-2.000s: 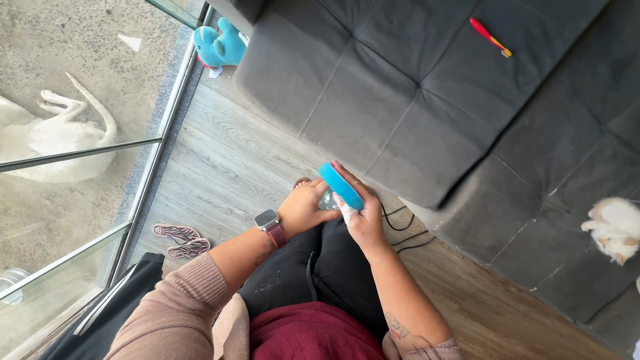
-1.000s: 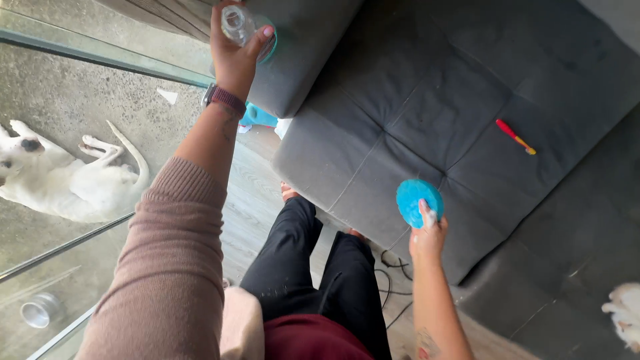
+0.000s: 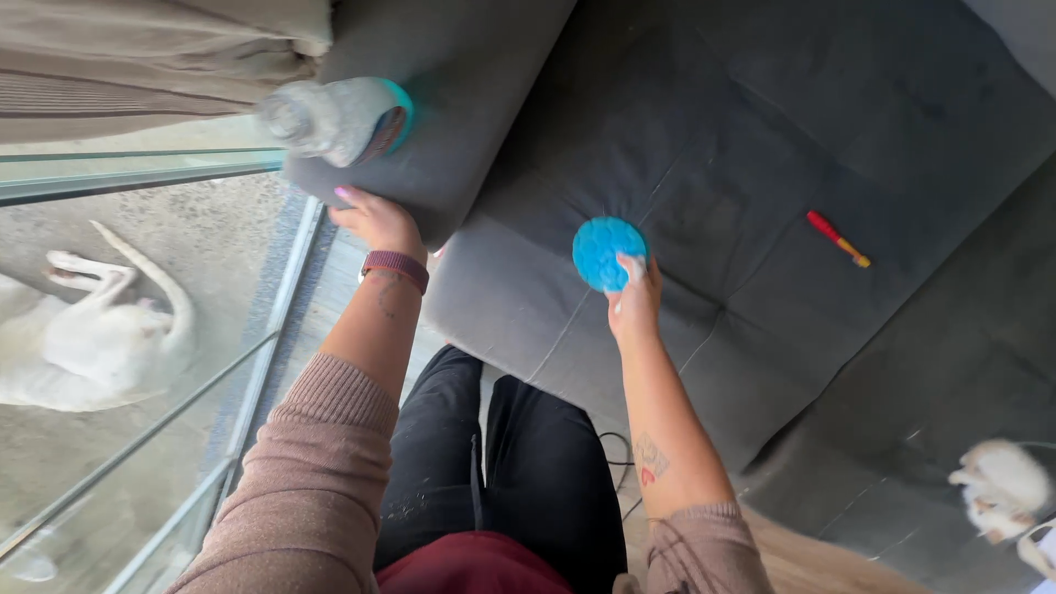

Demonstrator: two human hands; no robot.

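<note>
A round blue scrubbing sponge (image 3: 606,252) with a bumpy face is held in my right hand (image 3: 635,301), whose thumb, with white foam on it, presses on the front. It is over the grey sofa seat (image 3: 528,305). A clear plastic bottle (image 3: 342,120) with a turquoise base and a label stands on the grey sofa arm (image 3: 462,132). Just below it, apart from the bottle, my left hand (image 3: 379,221) is at the arm's edge with fingers spread, holding nothing.
A red and yellow handled tool (image 3: 837,239) lies on the seat. A small white and tan animal (image 3: 1002,491) rests at the lower right. Behind the glass door (image 3: 272,346) at left lies a white dog (image 3: 99,330). Beige curtains (image 3: 148,66) hang at upper left; black cables (image 3: 615,450) are near my leg.
My left hand has let go of the bottle on the sofa arm and moved back from it. Two seconds ago both hands were together in front of me; the sponge is now out over the seat.
</note>
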